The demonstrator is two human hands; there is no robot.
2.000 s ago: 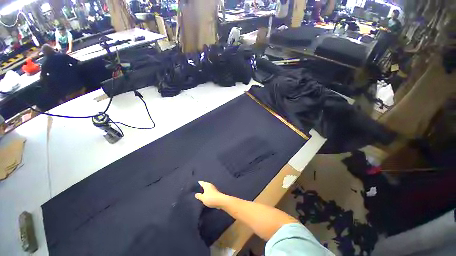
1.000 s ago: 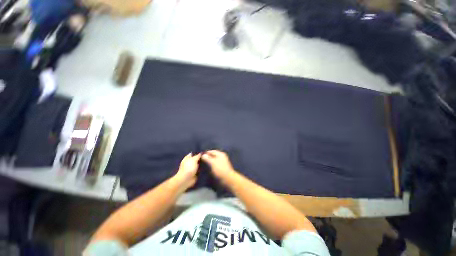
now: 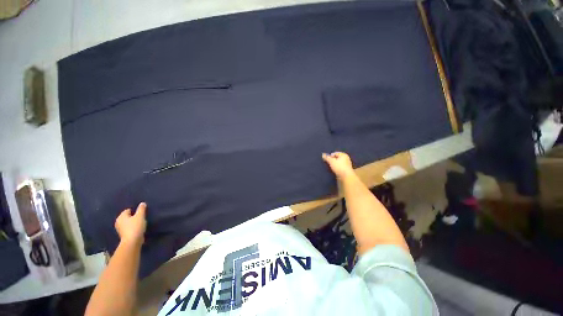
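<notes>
A large navy-black main cloth [image 3: 259,117] covers much of the white table. My left hand [image 3: 131,223] grips the cloth near its front left part, fingers pinched on it. My right hand [image 3: 338,164] pinches the cloth at its near edge, right of centre. A small folded panel [image 3: 364,110] shows as a dark rectangle beyond my right hand. A long fold or edge line [image 3: 179,90] runs across the left part. A short pale slit or thread [image 3: 170,165] lies beyond my left hand.
A mottled brown-grey weight [image 3: 35,96] stands at the far left. A tray [image 3: 58,231] with a reddish-brown block and scissors [image 3: 40,253] is at the left. A wooden strip [image 3: 439,68] crosses the right end, with heaped dark cloth [image 3: 494,68] beyond. Brown paper [image 3: 383,170] lines the near edge.
My hands were together at the front of the cloth and are now wide apart, each on the cloth. The pale slit and long fold line now show clearly.
</notes>
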